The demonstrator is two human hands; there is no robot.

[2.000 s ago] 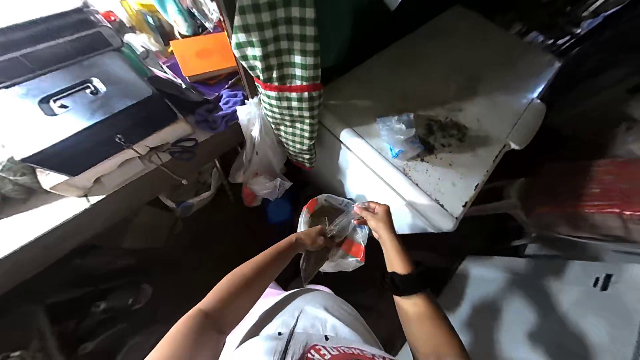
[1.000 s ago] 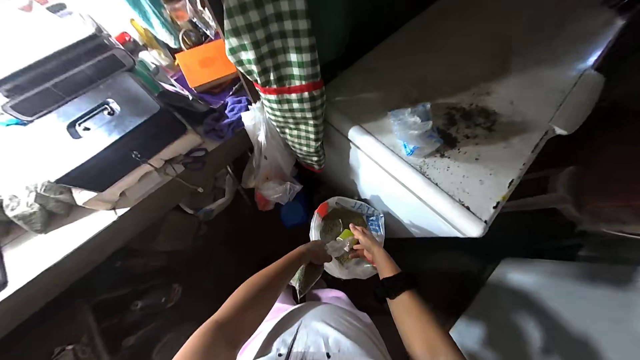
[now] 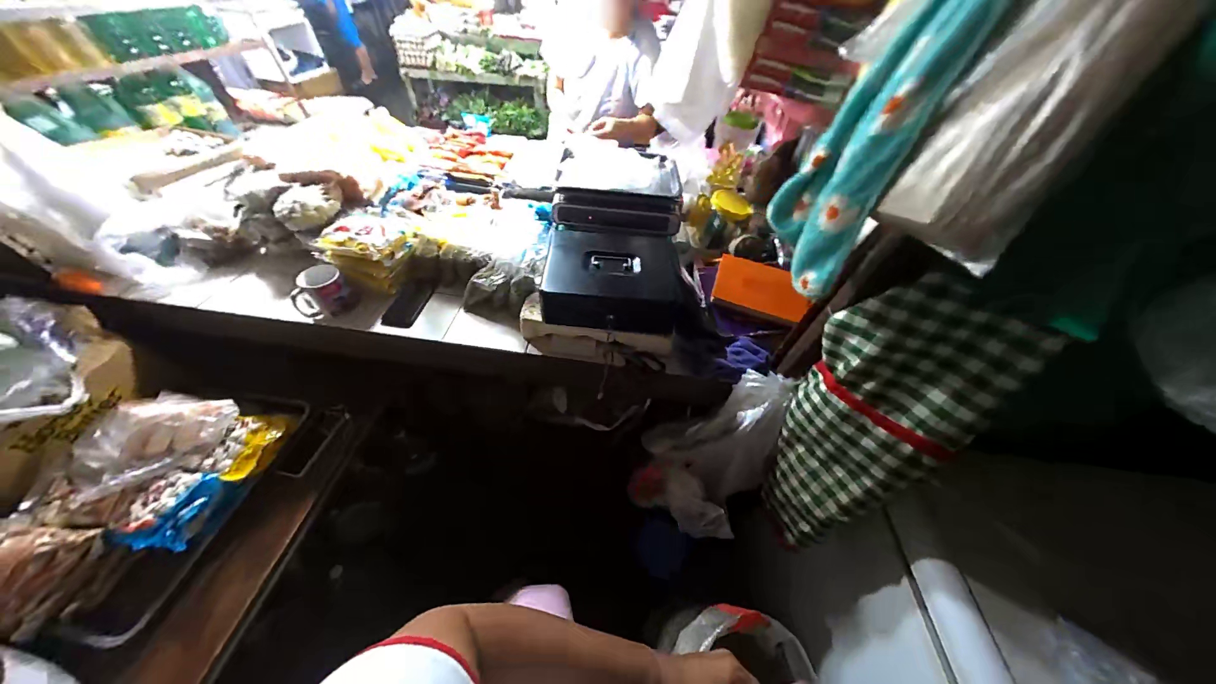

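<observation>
At the bottom edge, my left hand is partly in view against the rim of a white and red plastic bag. Its fingers are cut off by the frame, so what it holds cannot be seen. My right hand is outside the picture. Behind the bag, a white plastic bag hangs beside a green and white checkered cloth with a red band. The white top of a chest-like appliance lies at the lower right, in shade.
A tiled counter runs across, bearing a mug, a black metal cash box, an orange box and many packets. Beyond it stands a person. At left, a wooden table holds a tray of plastic-wrapped goods.
The view has swung up and left, bringing the counter and the person beyond it into view. Both hands were at the bag before; now only my left hand shows.
</observation>
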